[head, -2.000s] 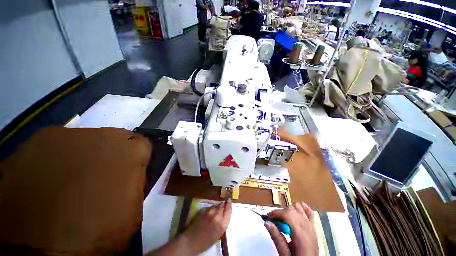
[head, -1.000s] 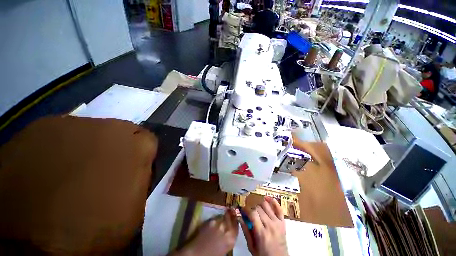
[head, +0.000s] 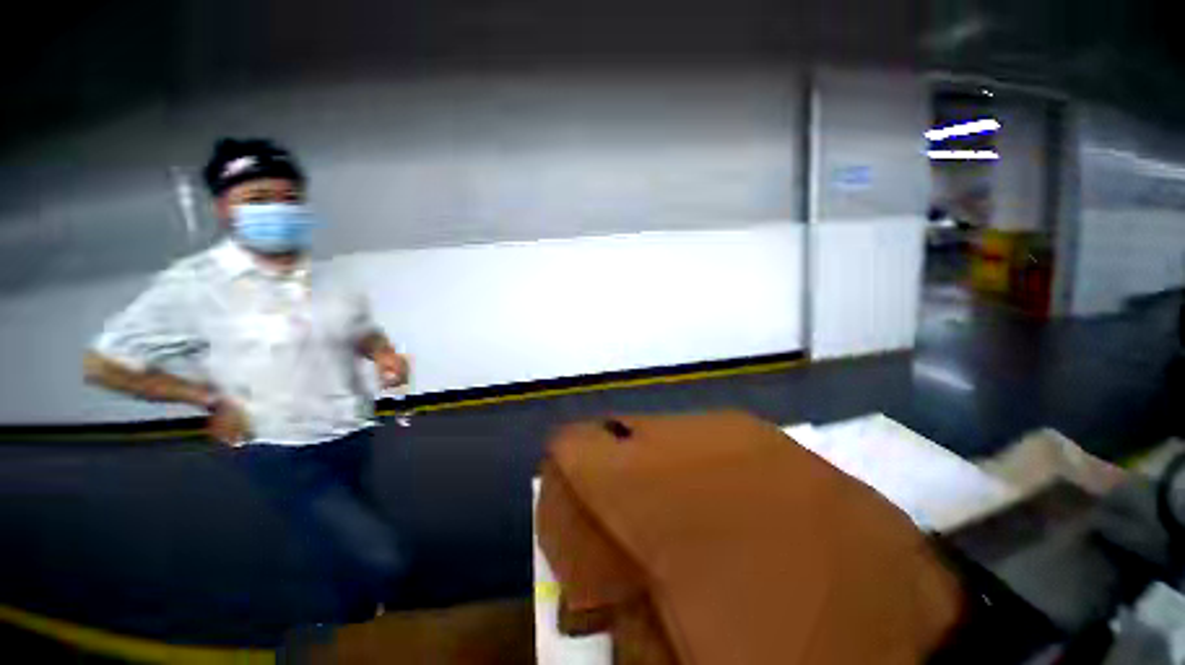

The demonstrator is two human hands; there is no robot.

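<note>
Neither of my hands shows in the head view. Nearest in front of me lies a pile of brown bag panels (head: pixel 767 533), its far edge draped down on the left side. A small dark spot (head: pixel 619 427) shows near its far left corner. The view is blurred. The sewing machine's head and the clamp are out of the picture.
A person (head: pixel 280 351) in a white shirt and blue mask is in the dark-floored aisle at left. A white board (head: pixel 897 461) lies beyond the pile. The dark table edge (head: pixel 1027 611) is at right. A long white wall (head: pixel 585 305) runs behind.
The view has swung far to the left. Both hands, the machine and the screen have left the picture; the person, the wall and the pile's far side have come in.
</note>
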